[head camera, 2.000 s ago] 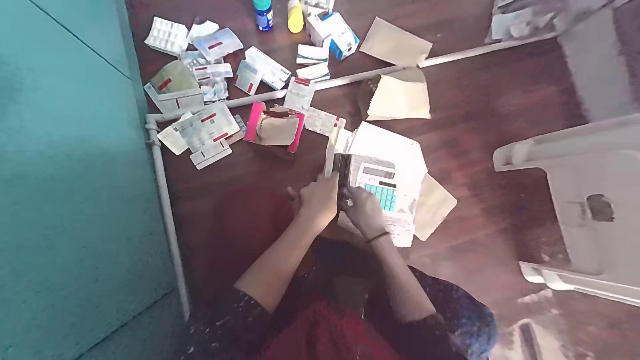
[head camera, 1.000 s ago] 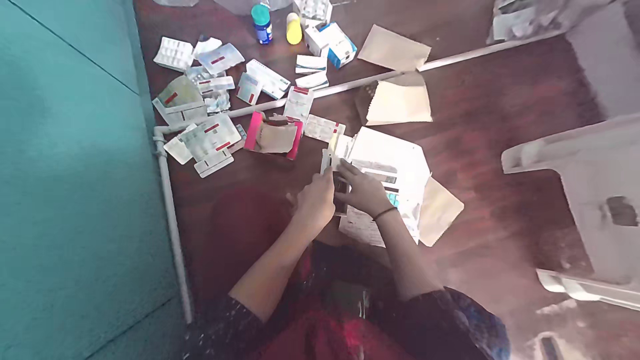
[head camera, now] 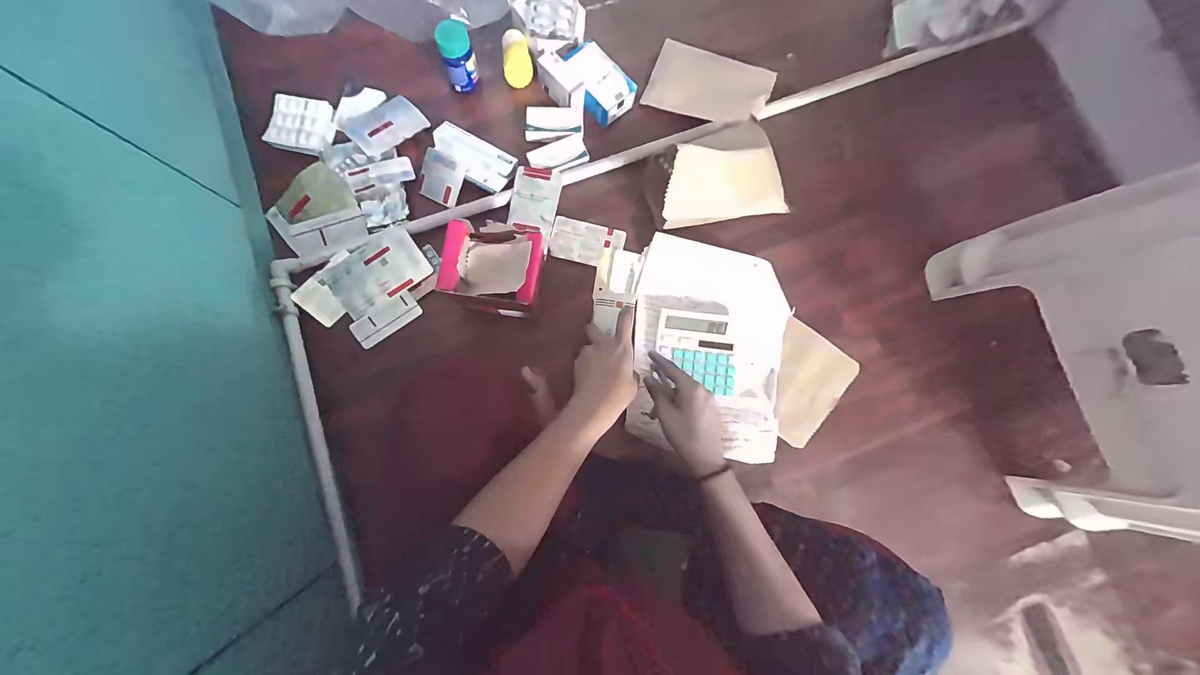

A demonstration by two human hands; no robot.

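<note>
My left hand lies at the left edge of a stack of white papers, with fingers on a small printed packet; whether it grips the packet is unclear. On the papers rests a white calculator with teal keys. My right hand is over the calculator's lower left part, fingers near its keys; a slim dark thing, perhaps a pen, shows at the fingers. A brown paper envelope sticks out from under the papers on the right. Left of my left hand stands a pink open box with brown paper pieces inside.
Medicine blister packs and cartons lie at the upper left. A blue bottle with a green cap and a yellow bottle stand beyond. Brown envelopes lie near a white pipe. A white plastic stool is at right.
My hands were together over the calculator's left side, around a dark object two seconds ago. They are now apart, the left at the packet, the right over the keys. More of the calculator shows than one second ago.
</note>
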